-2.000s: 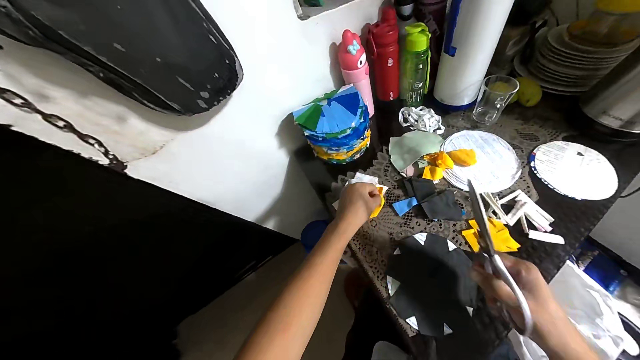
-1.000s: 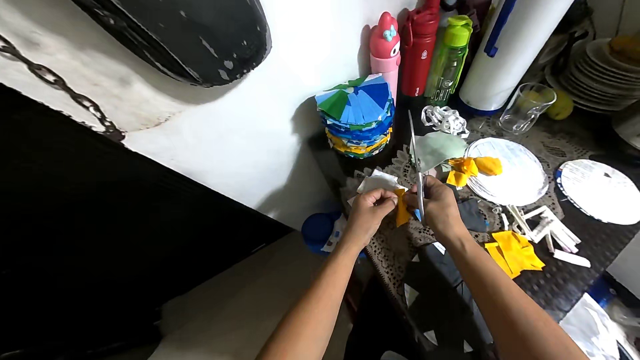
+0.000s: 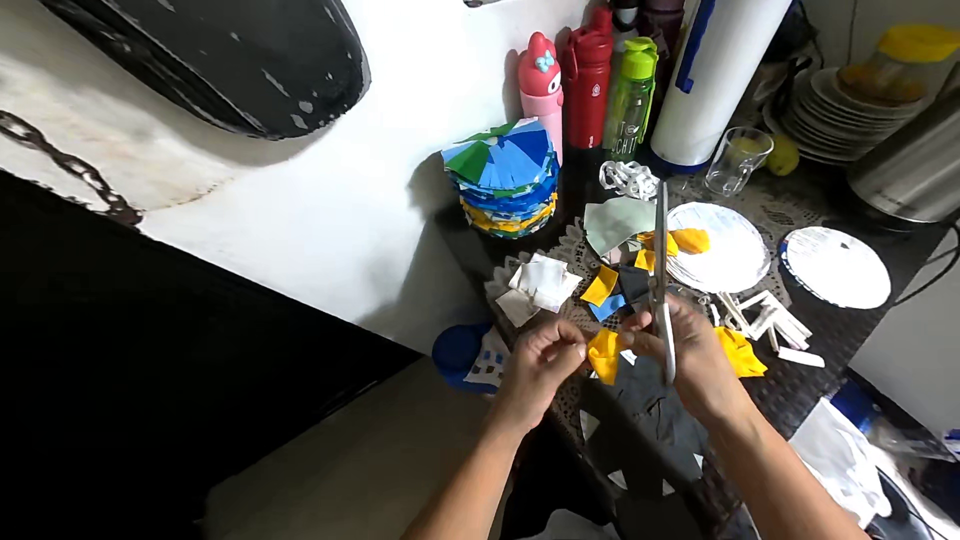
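Both hands are over the near part of the dark table. My left hand (image 3: 546, 367) pinches the left edge of a small yellow fabric piece (image 3: 604, 356). My right hand (image 3: 690, 349) touches its right edge with the fingertips and also holds a pair of scissors (image 3: 660, 270), blades pointing away from me. Below the hands lies a dark grey round fabric (image 3: 649, 427) with small white triangles at its rim. Just beyond the hands are white fabric squares (image 3: 541, 279), a flat yellow piece (image 3: 600, 286) and a blue piece (image 3: 606, 307). More yellow fabric (image 3: 739, 352) lies right of my right hand.
A stack of multicoloured fabric rounds (image 3: 502, 180) stands by the wall, near several bottles (image 3: 590, 90). Farther right are two white discs (image 3: 720, 255), (image 3: 836, 268), white strips (image 3: 780, 322), a glass mug (image 3: 739, 161), stacked plates (image 3: 847, 120) and a metal kettle (image 3: 911, 150).
My right hand, with the scissors, has come from the right to beside my left hand. Yellow fabric is now stretched between the hands, nearer to me than one second ago.
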